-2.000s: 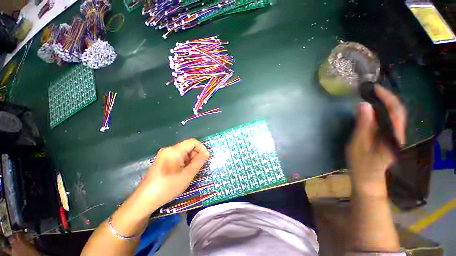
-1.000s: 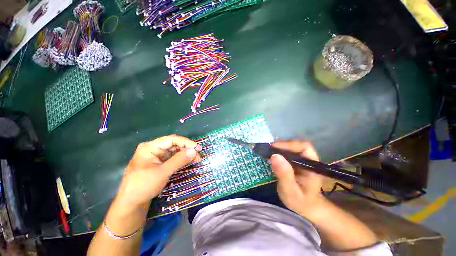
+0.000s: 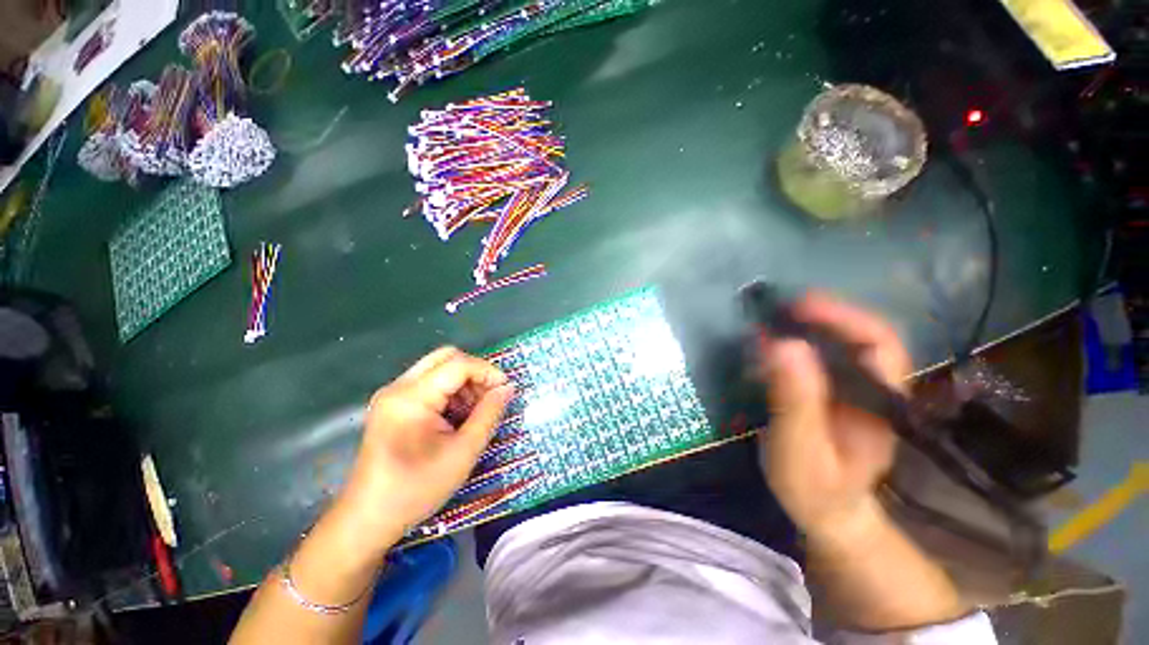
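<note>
The green-white PCB panel (image 3: 617, 378) lies in front of me at the bench edge. Wire leads (image 3: 485, 494) lie in rows over its left part. My left hand (image 3: 441, 422) is at the panel's upper left, thumb and fingertips pinched together over the leads; what is between them is too small to tell. My right hand (image 3: 832, 416) is blurred and holds the black soldering iron (image 3: 857, 378) to the right of the panel, clear of it. The iron's tip is too blurred to see.
A round yellowish tub with grey crusted contents (image 3: 857, 149) stands at the right. A loose lead pile (image 3: 485, 164) lies beyond the panel. A small lead bundle (image 3: 261, 292), bare panel (image 3: 170, 258) and wire harnesses (image 3: 231, 149) are left. A cable runs down at right.
My right hand first came from the tub to the panel with the iron, and has now moved off to the right again. My left hand has stayed near the panel's upper left with small shifts.
</note>
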